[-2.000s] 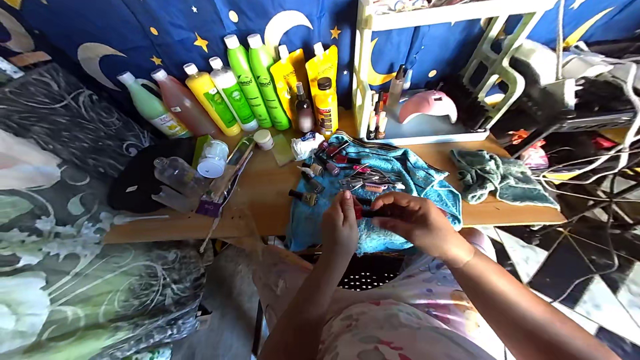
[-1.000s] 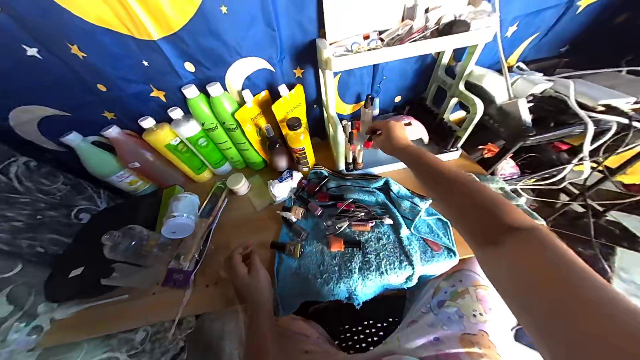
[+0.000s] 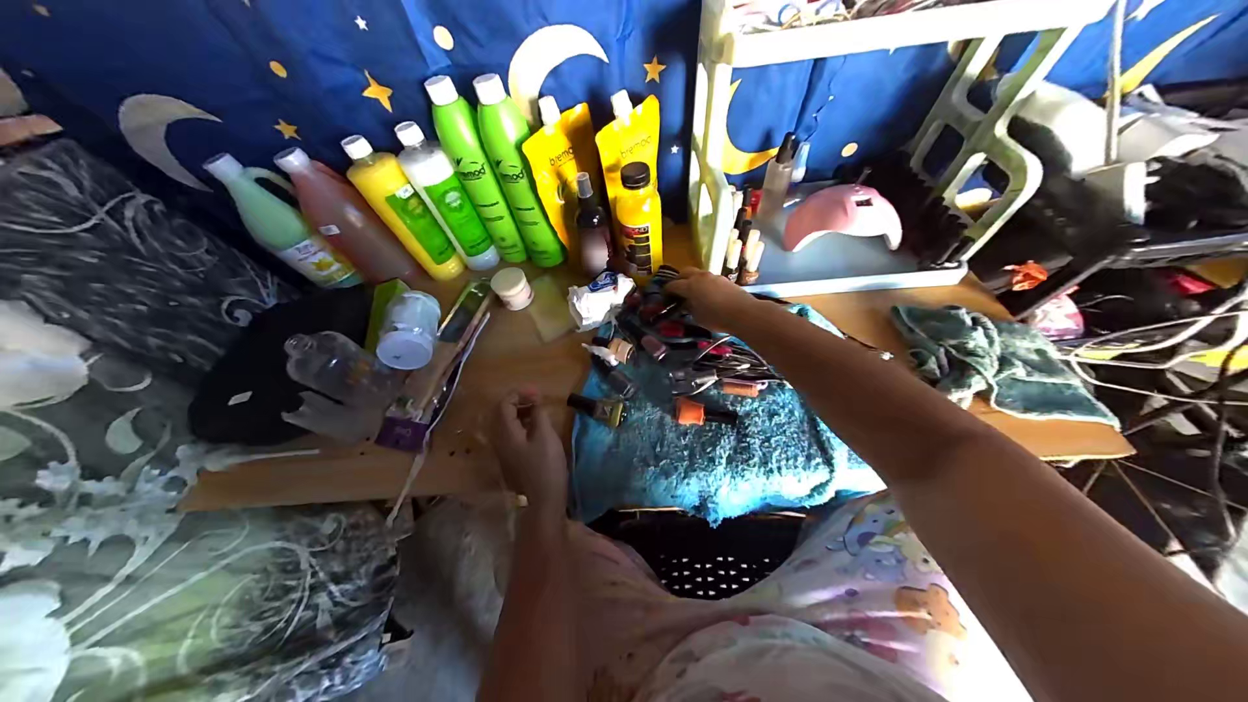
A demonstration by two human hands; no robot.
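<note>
My right hand (image 3: 710, 292) reaches to the back left of the blue towel (image 3: 653, 458), over a heap of nail polish bottles; its fingertips touch dark bottles there, and whether they grip one is hidden. My left hand (image 3: 526, 439) rests on the wooden table, left of the towel, with its fingers curled and a small reddish spot at the fingertips. Closest to it lies a nail polish bottle with a black cap (image 3: 597, 409) on the towel's left edge. An orange nail polish bottle (image 3: 690, 411) lies on its side nearer the middle, beside metal tools (image 3: 731, 369).
Several tall bottles (image 3: 468, 166) stand along the back. A white shelf (image 3: 858, 283) at the right holds a pink nail lamp (image 3: 843, 216). Left are a clear plastic bottle (image 3: 331, 366) and a white-lidded jar (image 3: 408, 331). A green cloth (image 3: 994, 361) lies at the right.
My right hand has moved from the small bottles at the shelf down to the heap on the towel. Two seconds ago both hands were together over the towel; my left is now on the table.
</note>
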